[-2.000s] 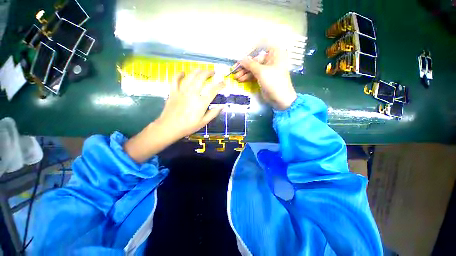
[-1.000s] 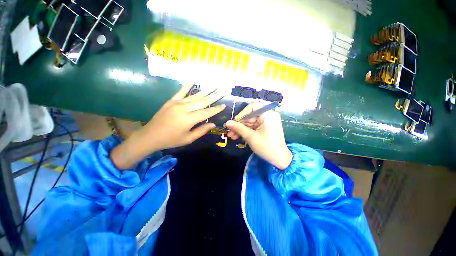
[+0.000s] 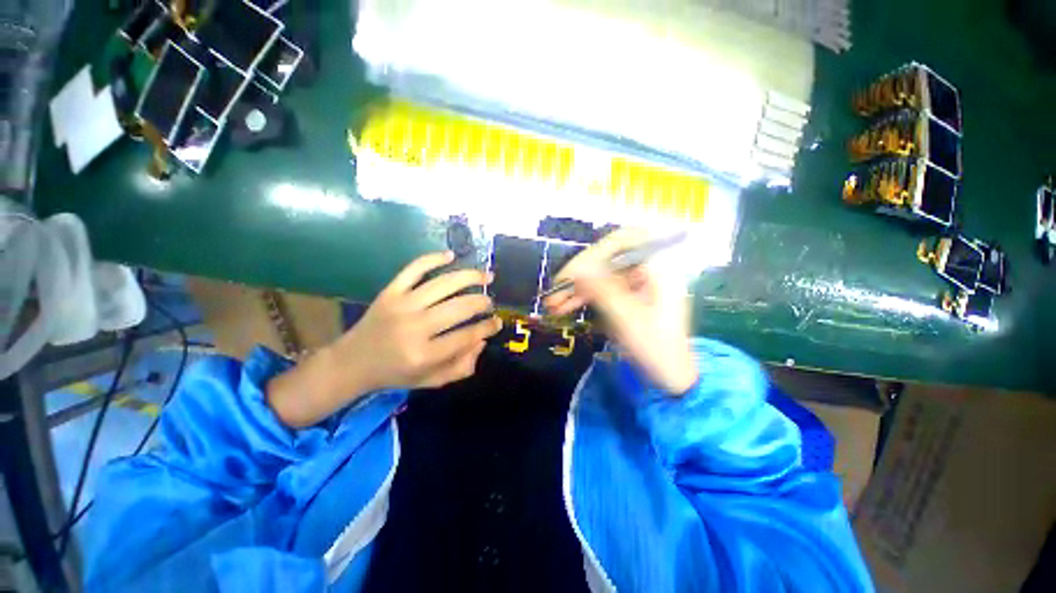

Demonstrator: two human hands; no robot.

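Note:
A row of LCD display modules (image 3: 518, 273) lies at the bench's front edge, dark screens up, with orange-gold flex tails (image 3: 520, 337) hanging towards me. Black tabs (image 3: 567, 228) show along its far edge. My left hand (image 3: 423, 330) is at the row's left end, fingertips against it. My right hand (image 3: 631, 304), blurred, holds a slim pen-like tool (image 3: 658, 247) over the right part of the row; its tip is hard to see. Yellow tape pieces (image 3: 510, 148) stand in a row on a glossy white liner sheet (image 3: 394, 183) just behind.
A large pale film sheet (image 3: 556, 70) and short white strips (image 3: 782, 137) lie behind. A loose module pile (image 3: 220, 70) and white card (image 3: 86, 119) are at left. Stacked modules (image 3: 938, 145) and small modules (image 3: 967, 272) are at right on the green mat (image 3: 811, 266).
My left hand has drawn back left and down, uncovering more of the screens. My right hand has moved slightly right, still with the tool. Since the oldest frame, both hands have left the yellow pieces.

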